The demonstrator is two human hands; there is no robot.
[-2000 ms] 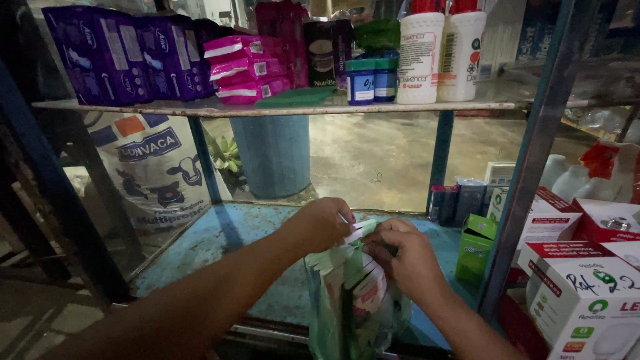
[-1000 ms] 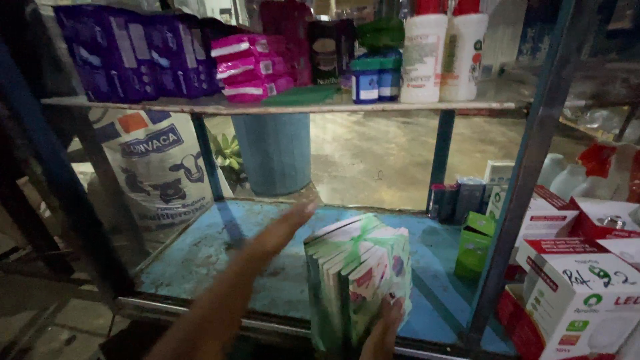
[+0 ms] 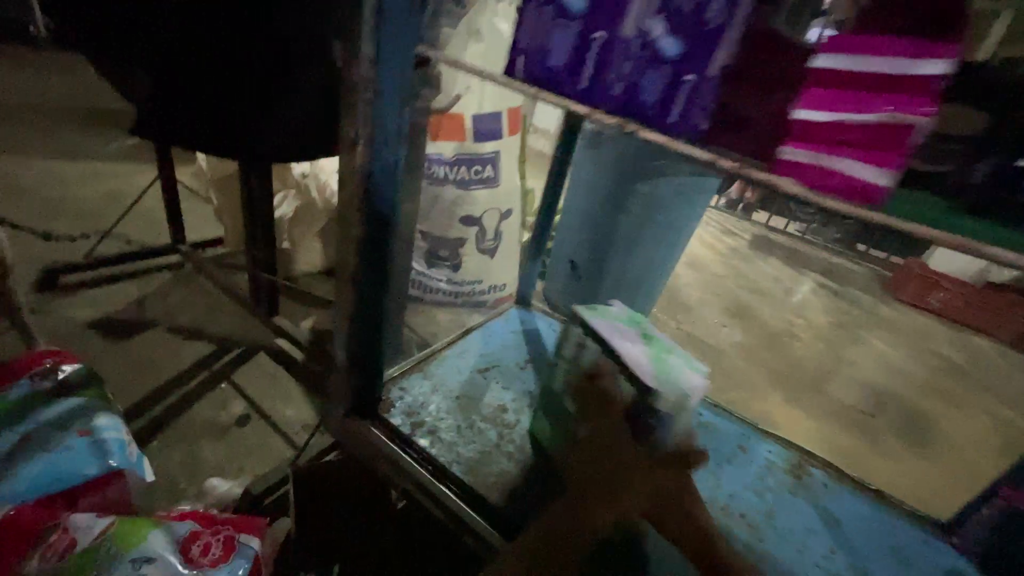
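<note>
A green-tinted plastic bag packed with flat boxes or packets (image 3: 648,348) is above the blue lower shelf (image 3: 472,400), near its back left corner. My left hand (image 3: 596,416) presses on the near side of the bag, its fingers blurred and dark. My right hand (image 3: 676,464) is at the bag's lower right, partly crossed by the left hand and wrist. Both hands seem to hold the bundle between them; the fingertips are hidden or blurred.
Purple packs (image 3: 624,56) and pink packs (image 3: 872,112) are on the upper shelf. A blue post (image 3: 380,208) stands at left. Behind are a printed feed sack (image 3: 468,184) and a blue barrel (image 3: 632,216). Colorful plastic packages (image 3: 160,544) lie lower left; a dark stand (image 3: 260,232) is beyond.
The view has swung left. My hands, at the bag's top two seconds ago, are now at its near side and lower right. The bundle has moved toward the shelf's back left corner.
</note>
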